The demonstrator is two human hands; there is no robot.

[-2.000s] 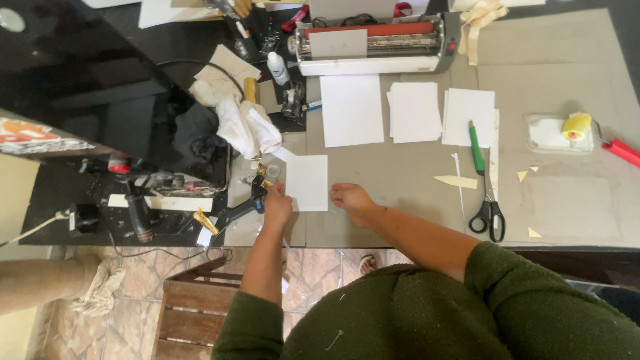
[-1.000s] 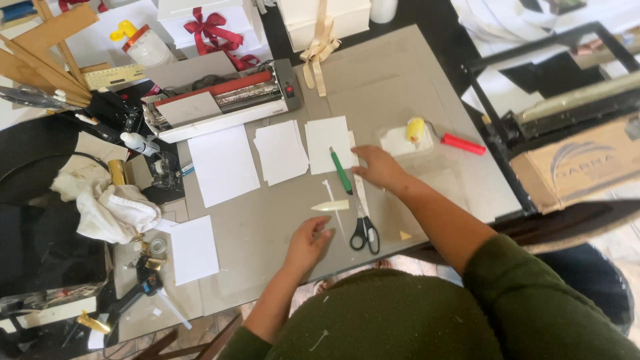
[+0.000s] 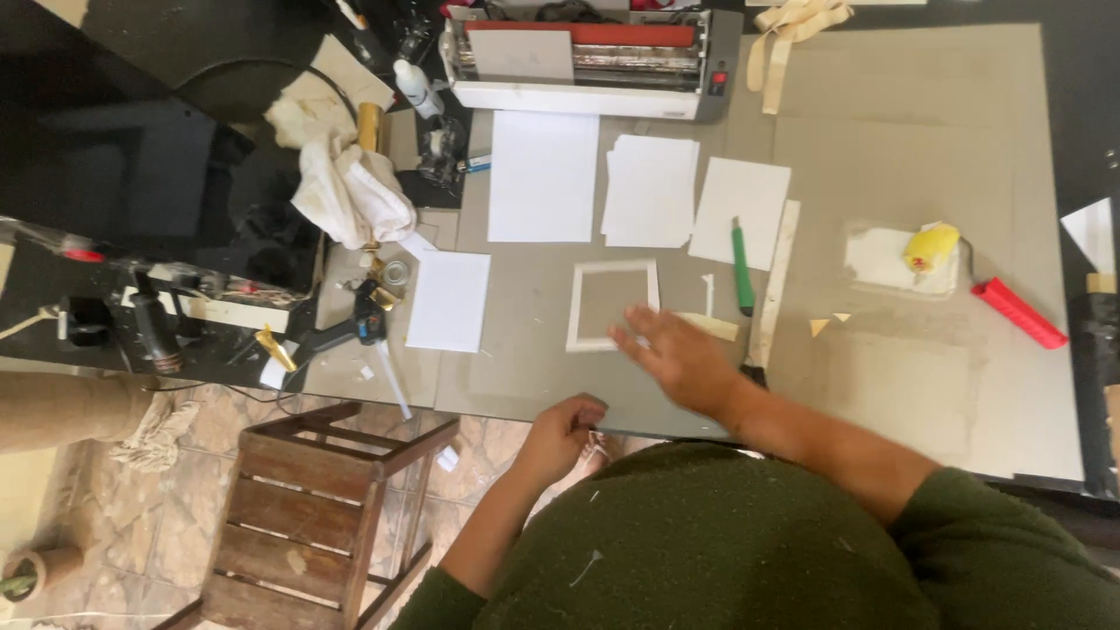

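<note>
A thin white rectangular frame [image 3: 575, 306] lies on the grey board in front of me. My right hand [image 3: 669, 354] is over its lower right corner, fingers spread and slightly blurred; whether it touches the frame I cannot tell. At the table's front edge my left hand [image 3: 569, 429] has its fingers curled, with nothing visible in it. Right of the frame are a cream pointed strip [image 3: 710, 326], a green utility knife [image 3: 742, 267] on white sheets [image 3: 757, 197], and scissors [image 3: 754, 374] mostly hidden by my right arm. A white rectangular panel [image 3: 449, 302] lies to the left.
A roller machine [image 3: 586, 98] stands at the back, with white paper [image 3: 542, 188] and a stack of sheets [image 3: 650, 192] before it. A yellow roller [image 3: 932, 248] with a red handle rests on a tray at right. A glue gun [image 3: 363, 324] and cloth [image 3: 350, 192] are at left.
The white frame now lies in front of me, where bare board showed one second ago. My right hand has moved from beside the green knife to the frame. The view has swung back left.
</note>
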